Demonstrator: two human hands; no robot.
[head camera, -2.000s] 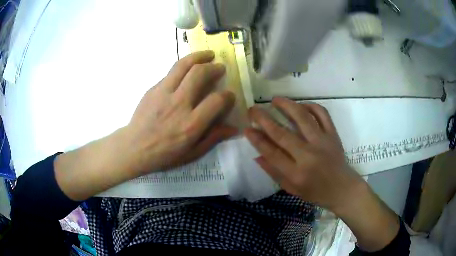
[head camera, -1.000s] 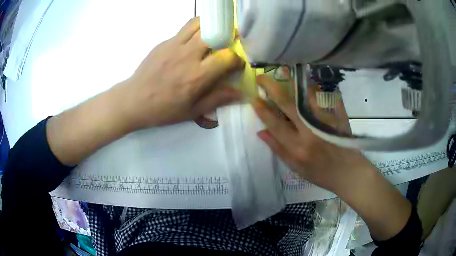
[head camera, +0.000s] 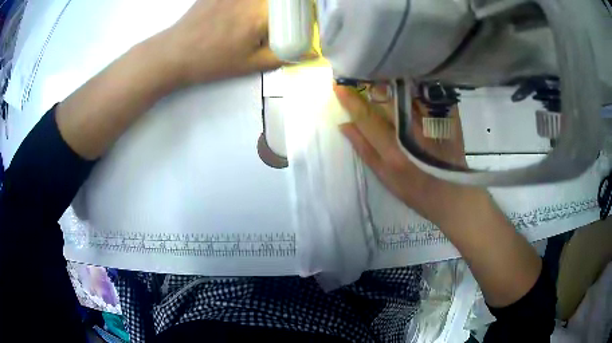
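A pale fabric band (head camera: 329, 194) runs from under the machine head down over the table's front edge. Its upper part glows yellow-white under the lamp (head camera: 290, 30). My left hand (head camera: 225, 40) is at the upper left beside the lamp, its fingertips hidden behind the lamp, so its hold on the band cannot be seen. My right hand (head camera: 402, 151) lies along the band's right side with its fingers at the edge, partly hidden behind the machine head. The presser foot and needle are hidden.
The machine head (head camera: 429, 40) with ribbed tension knobs (head camera: 437, 127) fills the upper right. A brown half-round notch (head camera: 272, 153) is left of the band. A printed ruler (head camera: 194, 244) runs along the table's front edge. A checked garment (head camera: 255, 305) is below.
The view has shifted, so the machine head shows larger than in the oldest frame. My left hand has moved up and away from my right hand. More of the band lies exposed and hangs over the front edge.
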